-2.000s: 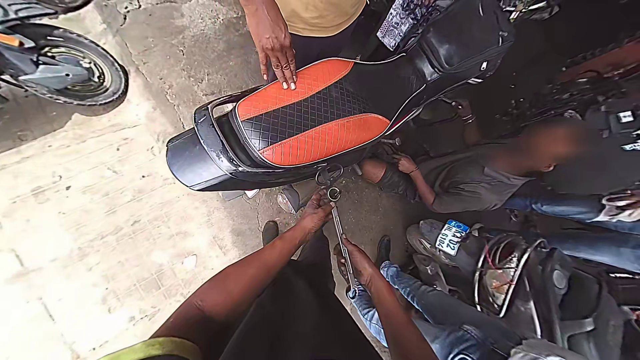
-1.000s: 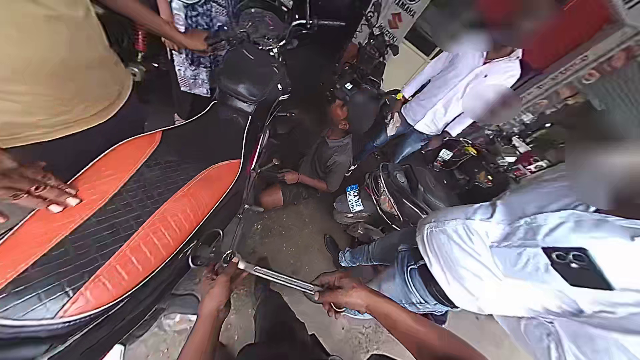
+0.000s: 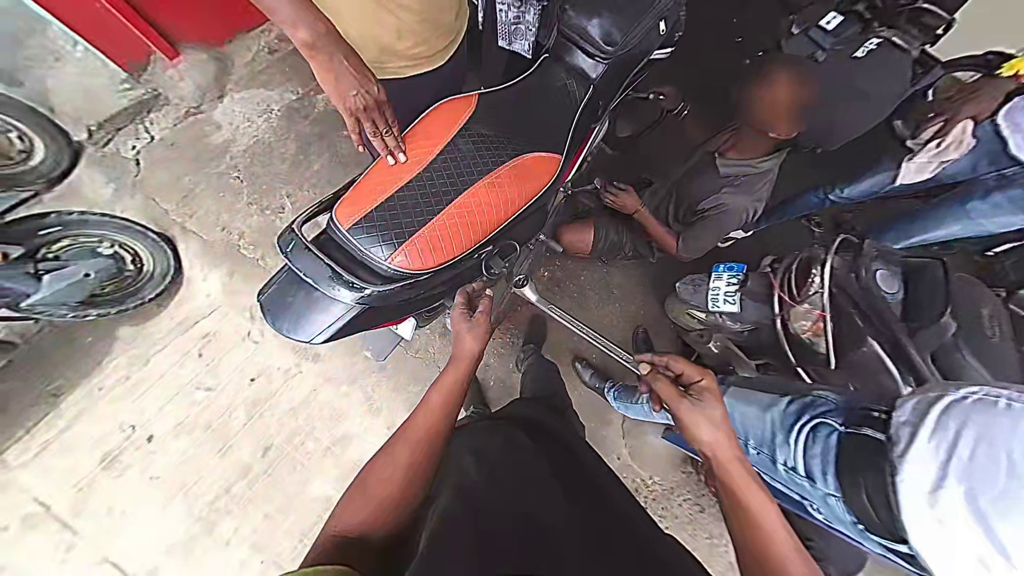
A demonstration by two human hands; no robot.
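A long metal combination wrench (image 3: 580, 324) slants down to the right beside the motorcycle. My right hand (image 3: 684, 392) is closed around its lower end. At its upper end, the ring (image 3: 522, 282) lies by the side of the motorcycle; whether it sits on a fastener I cannot tell. My left hand (image 3: 470, 316) is raised just left of that ring, under the seat's edge, thumb and fingers close together; whether they pinch something is unclear. Above my hands, the motorcycle seat (image 3: 452, 188) is black quilted with orange side panels. A round metal loop (image 3: 501, 260) shows at the bike's side.
Another person's hand (image 3: 374, 120) rests on the seat's far edge. A person in a grey shirt (image 3: 724, 192) crouches beyond the bike, a hand near its side. A parked scooter (image 3: 896, 304) and a person in jeans (image 3: 768, 416) are at the right. Two wheels (image 3: 104, 264) stand at the left.
The view has swung right and back again. The wrench, steeper two seconds ago, now slants more to the right, with my right hand still on its lower end.
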